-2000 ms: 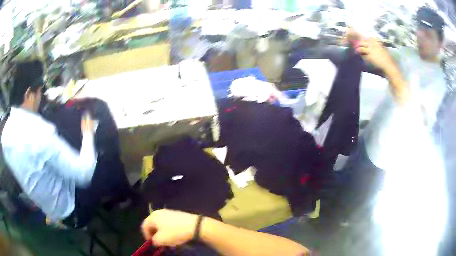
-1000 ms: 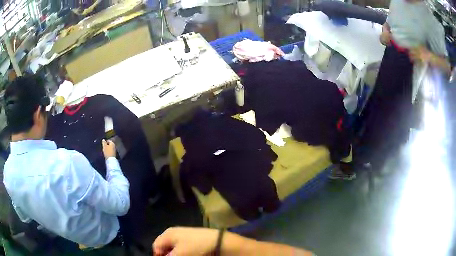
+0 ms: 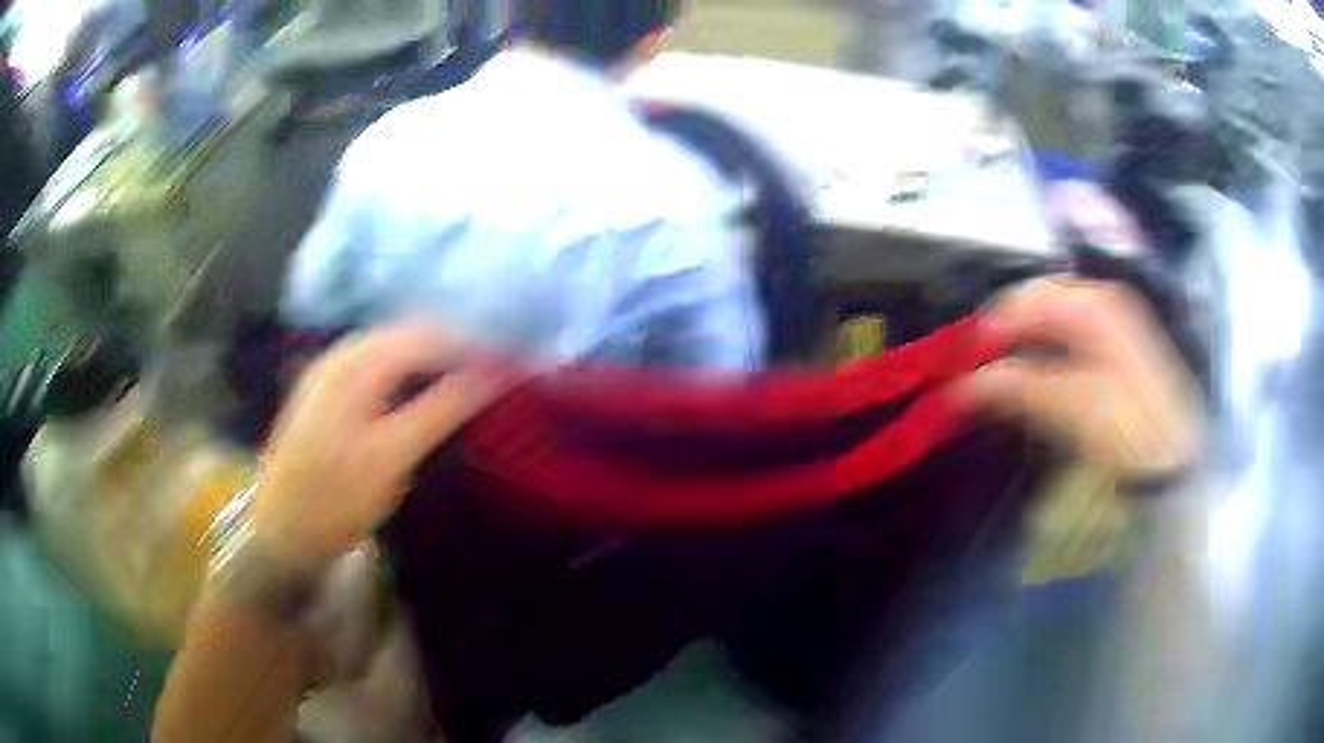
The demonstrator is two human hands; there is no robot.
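Observation:
A dark garment [image 3: 624, 595] with a red neckband [image 3: 726, 494] hangs in the air in front of me, blurred. My left hand [image 3: 356, 436] grips the left end of the red neckband between thumb and fingers. My right hand [image 3: 1089, 378] grips its right end. The neckband is spread between both hands as a narrow loop, its front and back edges both showing. The lower part of the garment hangs down out of clear view.
A person in a light blue shirt [image 3: 537, 218] stands with their back to me just beyond the garment. A white-topped table [image 3: 871, 145] is behind that person. A blurred pink cloth [image 3: 1096, 218] lies at the right. Yellow cloth [image 3: 1077, 523] shows below my right hand.
The view has swung left, bringing the person in blue to the centre. Both my hands are now in view, raised and holding the red neckband; one second ago only one hand showed, at the bottom edge.

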